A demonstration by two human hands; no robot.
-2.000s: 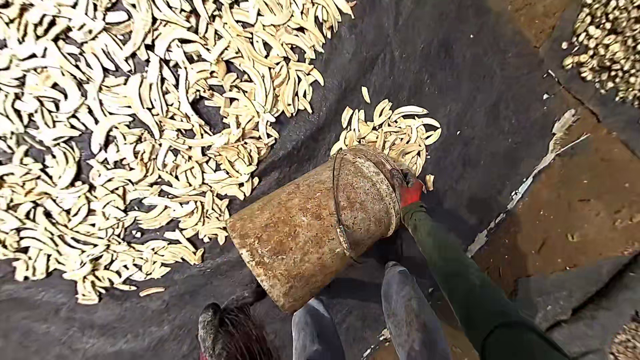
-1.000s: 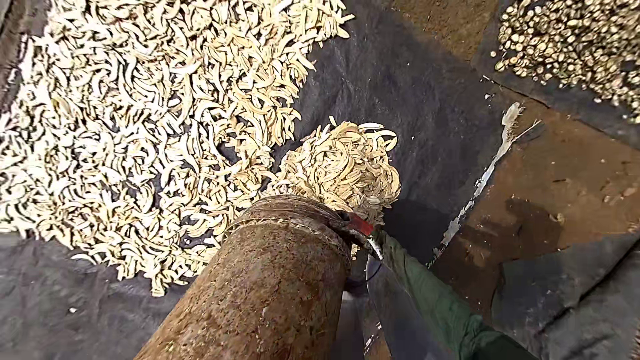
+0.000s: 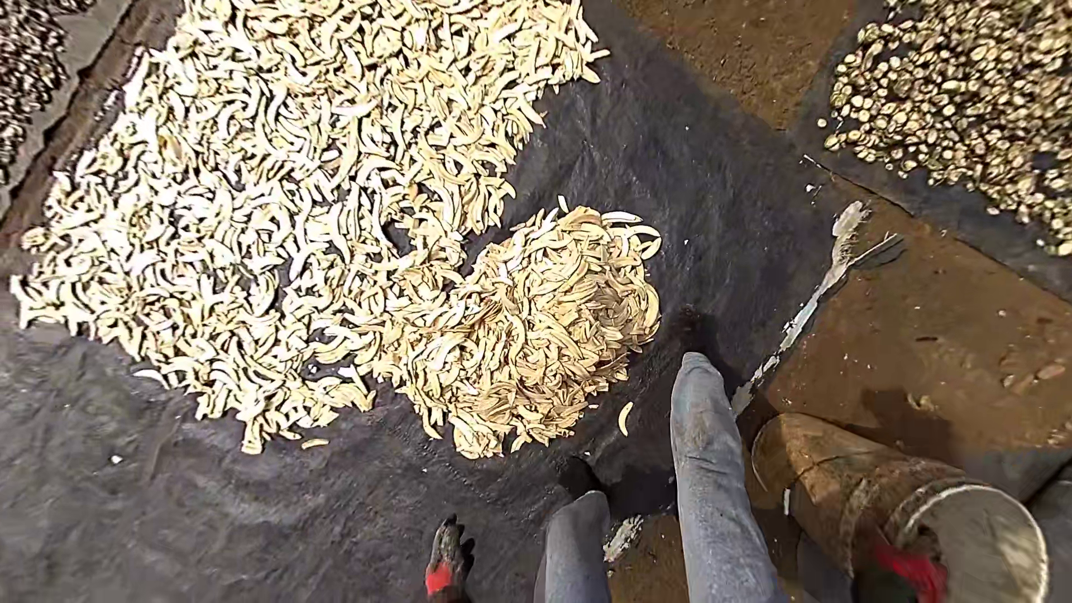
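Observation:
A heap of pale, curved dried slices point(image 3: 536, 335) lies on a dark plastic sheet point(image 3: 653, 159), touching a wide spread of similar slices point(image 3: 276, 184). My left hand point(image 3: 450, 544), with a red cuff, hangs below the heap at the bottom edge. It holds nothing, and its fingers are slightly apart. At the lower right, a brown-stained cylindrical bucket point(image 3: 837, 469) is tilted on its side, its pale round end point(image 3: 984, 544) toward the bottom right. My right hand point(image 3: 917, 561), partly in shadow with red at the wrist, grips it near that end; the fingers are mostly hidden.
My legs in grey trousers point(image 3: 712, 469) stand between the heap and the bucket. Small round dried pieces point(image 3: 971, 100) cover another sheet at the upper right. Dark pieces point(image 3: 29, 75) lie at the upper left. Brown ground point(image 3: 930, 335) shows beyond the sheet's torn, whitish edge point(image 3: 804, 314).
The bucket has moved from over the slices to the lower right, with my right hand on it. The small pile has grown into a large heap. My left hand has come into clear view.

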